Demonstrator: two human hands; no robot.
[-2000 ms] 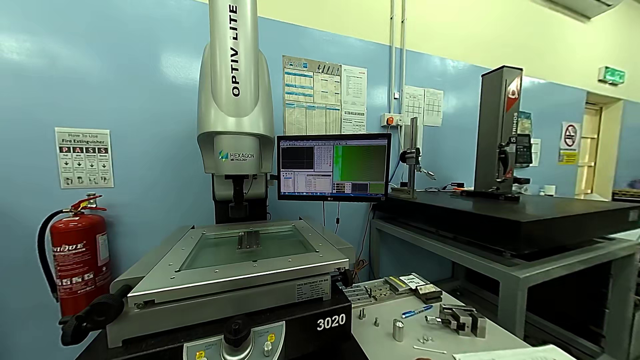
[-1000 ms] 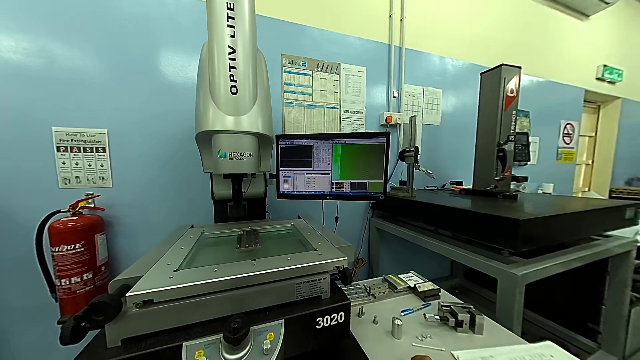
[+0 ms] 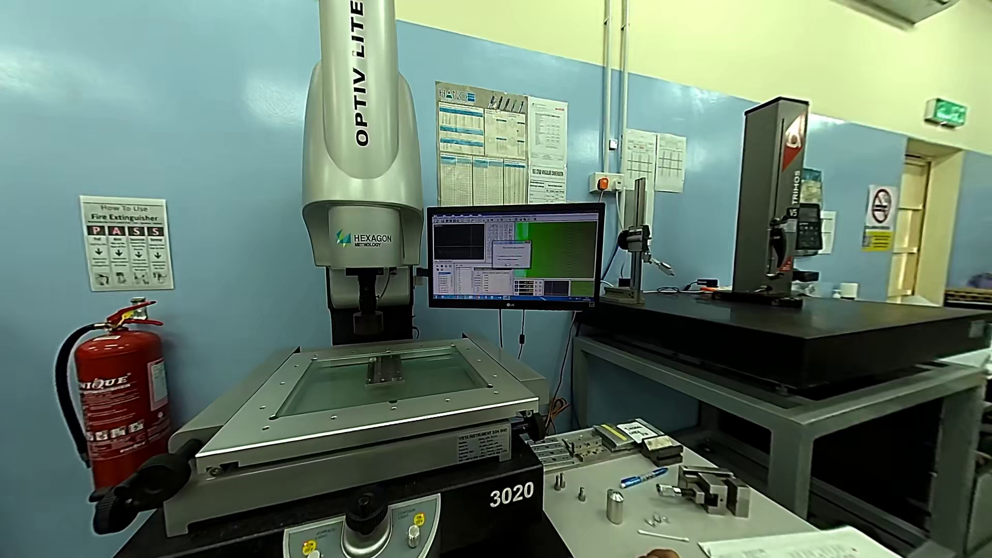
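Observation:
Only the fingertips of one hand, which looks like my right hand (image 3: 661,553), show at the bottom edge, by the sheets of paper (image 3: 798,544); whether they hold anything is hidden. My left hand is out of view. Near those fingertips lie a white cotton swab (image 3: 663,535), a metal cylinder (image 3: 614,507), a blue pen (image 3: 644,477) and a small steel vise (image 3: 725,491). A Hexagon Optiv Lite measuring machine (image 3: 363,163) stands at left centre. On its glass stage (image 3: 325,390) rests a small metal part (image 3: 385,370), below the lens.
A monitor (image 3: 516,256) shows a dialog box over a green image. The joystick (image 3: 366,514) is at the front of the machine. A red fire extinguisher (image 3: 124,403) stands left. Right is a black surface plate (image 3: 806,322) with a Trimos height gauge (image 3: 771,194) on it.
A small dialog box now shows on the monitor. The fingertips at the bottom edge, absent two seconds ago, were also there one second ago.

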